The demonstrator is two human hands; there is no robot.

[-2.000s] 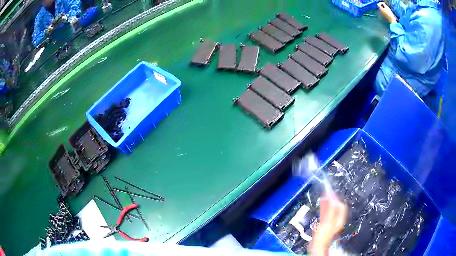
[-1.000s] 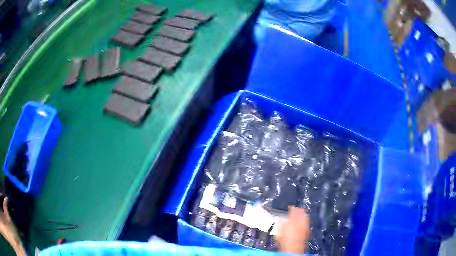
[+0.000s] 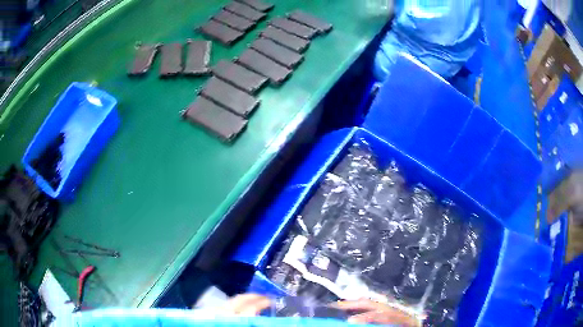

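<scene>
My left hand [image 3: 248,304] and my right hand [image 3: 382,311] are at the bottom edge, partly cut off and blurred. Between them they hold a dark bagged housing [image 3: 302,308], over the near edge of the blue corrugated box. A whitish blurred piece, perhaps clear bag, shows beside my left hand. The open blue corrugated box [image 3: 447,144] holds many black parts in shiny clear bags [image 3: 390,217]. A whitish printed sheet [image 3: 298,250] lies among them near the box's left side.
The green bench [image 3: 160,172] carries rows of flat dark units [image 3: 220,116], a blue parts bin [image 3: 102,121] with small black parts, stacked open housings [image 3: 25,214], thin dark rods [image 3: 89,246] and red-handled pliers [image 3: 83,281]. A person in blue [image 3: 431,38] is beyond the box.
My right hand has drawn back from the box contents to the bottom edge. My left hand has moved from the far left to the dark bagged housing. The view has shifted towards the bench.
</scene>
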